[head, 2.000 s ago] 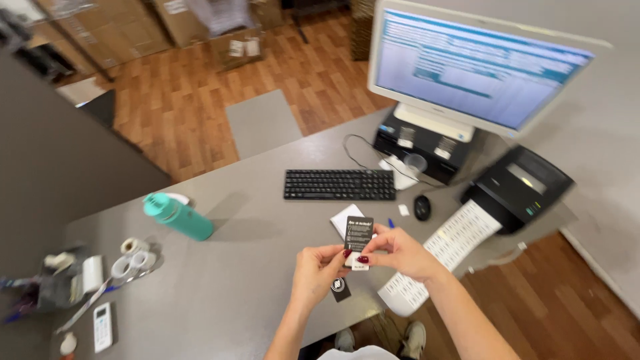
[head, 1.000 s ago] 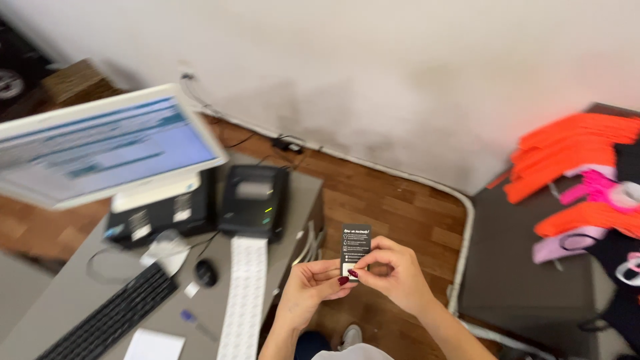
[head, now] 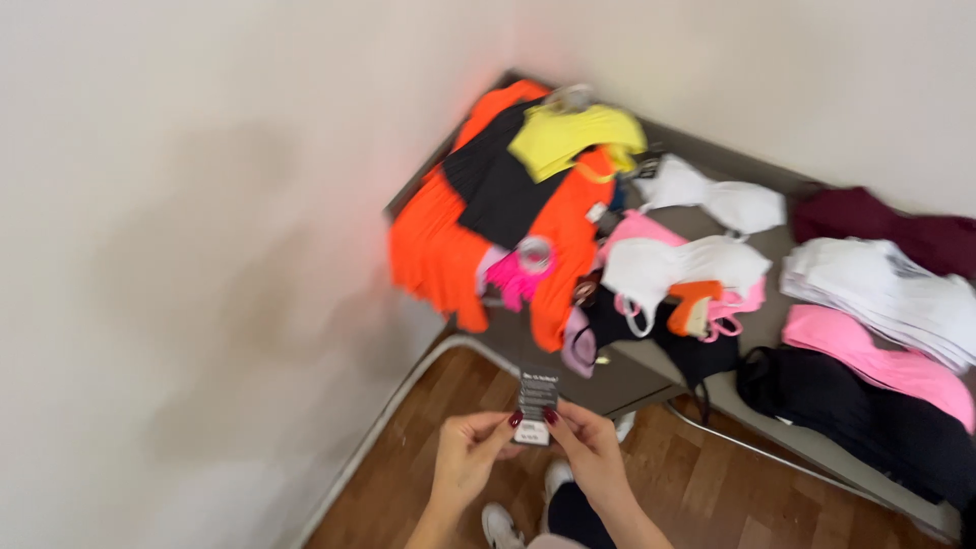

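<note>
A small black card tag (head: 538, 393) with white print and a white sticker at its lower end is held upright between my two hands, over the floor in front of a grey table. My left hand (head: 474, 450) pinches its left edge between thumb and fingers. On the opposite edge, my right hand (head: 589, 450) grips it the same way. Both thumbs, with dark red nails, lie on the tag's face near the sticker. The fingers behind the tag are mostly hidden.
The grey table (head: 648, 400) bears orange garments (head: 435, 252), a yellow garment (head: 576, 137), white bras (head: 671, 267), an orange-handled tool (head: 692, 305), a clear tape roll (head: 535, 255), pink tops (head: 877, 347) and black garments (head: 846, 404). A pale wall (head: 191, 229) rises at left.
The view has swung far right, from the desk with monitor and label printer to the garment table. Both hands still hold the tag; my right fingers have moved from its lower front to its right edge.
</note>
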